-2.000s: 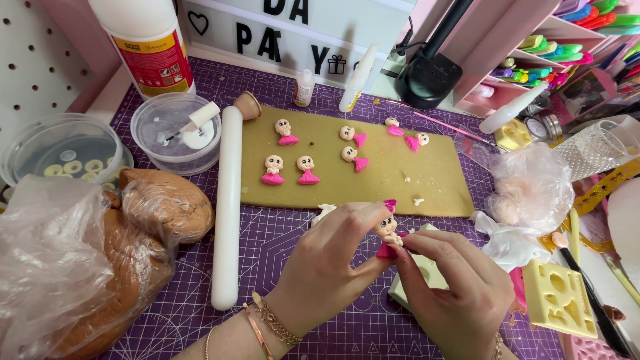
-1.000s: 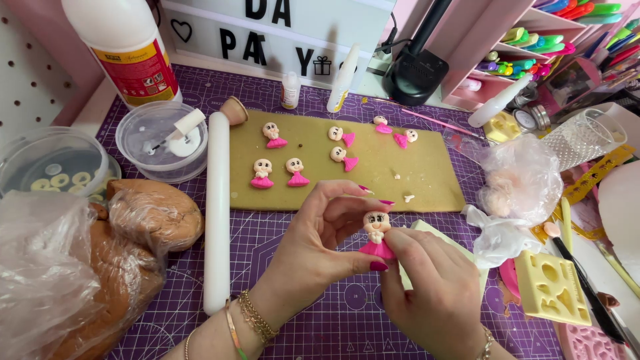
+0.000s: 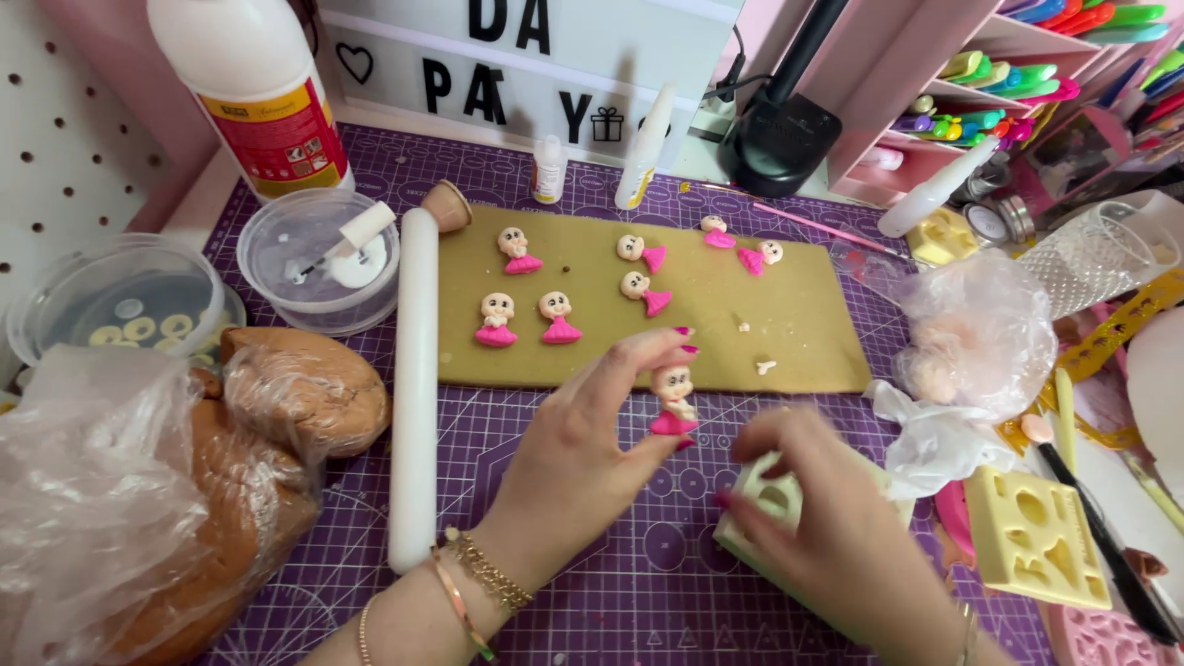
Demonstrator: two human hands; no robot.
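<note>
Between its thumb and fingers, my left hand [image 3: 592,435] holds a small clay doll figure [image 3: 674,402] with a pale head and pink skirt upright. Blurred, my right hand [image 3: 823,518] is apart from the figure, over a pale green silicone mold [image 3: 768,504]; its fingers are apart and nothing shows between them. Several similar figures, one of them a doll with a pink skirt [image 3: 560,317], stand or lie on an olive-coloured board [image 3: 573,365] behind my hands. Small pale clay pieces [image 3: 765,367] lie at the board's right part.
A white rolling pin [image 3: 415,398] lies left of the board, beside wrapped brown clay [image 3: 305,393] and round plastic tubs [image 3: 319,319]. Glue bottles [image 3: 647,148] stand behind. At right are bagged pale clay [image 3: 976,338], a yellow silicone mold [image 3: 1036,536] and tools, all around a purple cutting mat [image 3: 601,592].
My right hand has let go of the figure and moved right and down to the green mold. My left hand still holds the figure.
</note>
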